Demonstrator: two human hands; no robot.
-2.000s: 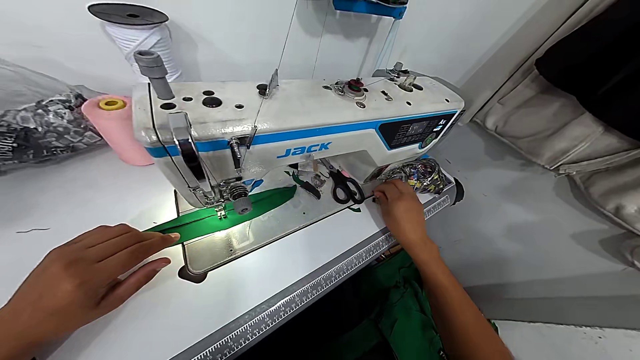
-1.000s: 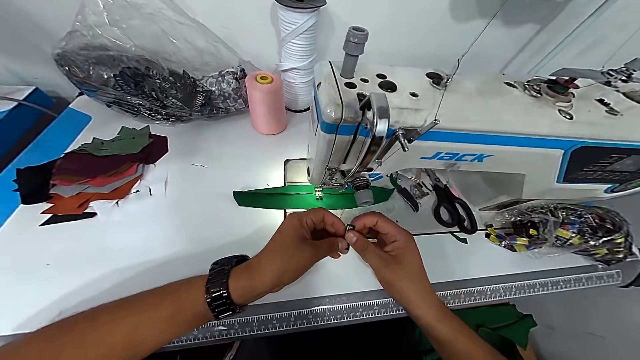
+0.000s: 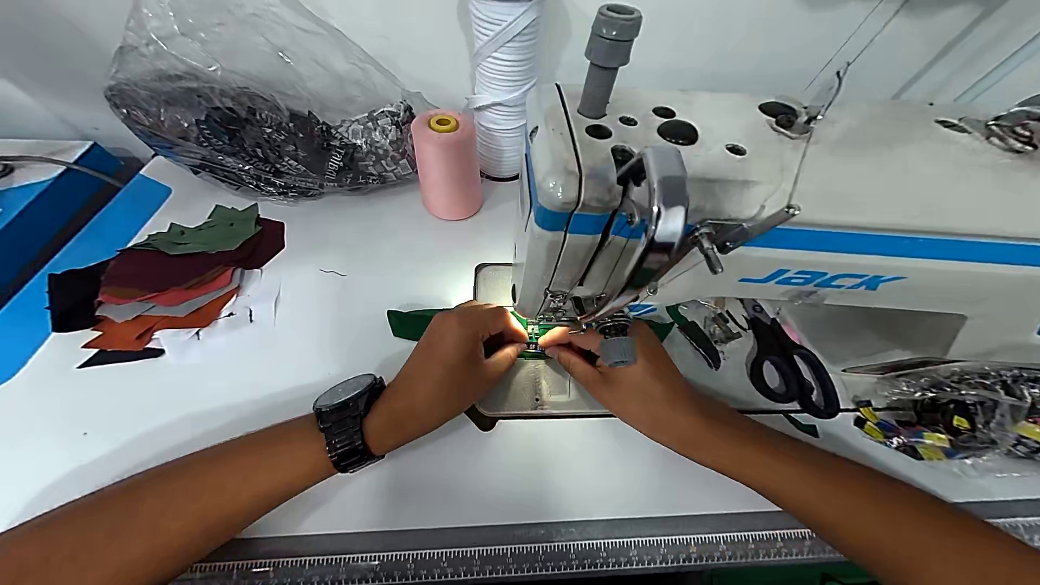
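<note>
Under the needle of a Jack sewing machine (image 3: pixel 812 195) lies a strip of green fabric (image 3: pixel 413 323), its middle mostly covered by my hands. My left hand (image 3: pixel 455 366) pinches a small dark label (image 3: pixel 533 347) at its left edge, fingertips just left of the presser foot. From the other side, my right hand (image 3: pixel 626 378) holds the label's right edge with thumb and finger. The label lies on the green fabric, right in front of the presser foot, in the machine's light. A black watch (image 3: pixel 349 422) is on my left wrist.
Black-handled scissors (image 3: pixel 784 366) and a small thread snipper (image 3: pixel 695 337) lie under the machine arm. A bag of labels (image 3: pixel 951 414) is at right. Fabric scraps (image 3: pixel 179 276), a large plastic bag (image 3: pixel 260 122), a pink thread cone (image 3: pixel 448 166) and a white elastic roll (image 3: pixel 505 89) stand behind and left.
Two seconds ago my right hand was at the bag of labels and my left hand on the green fabric. Both hands then met before the machine, and now they are at the presser foot.
</note>
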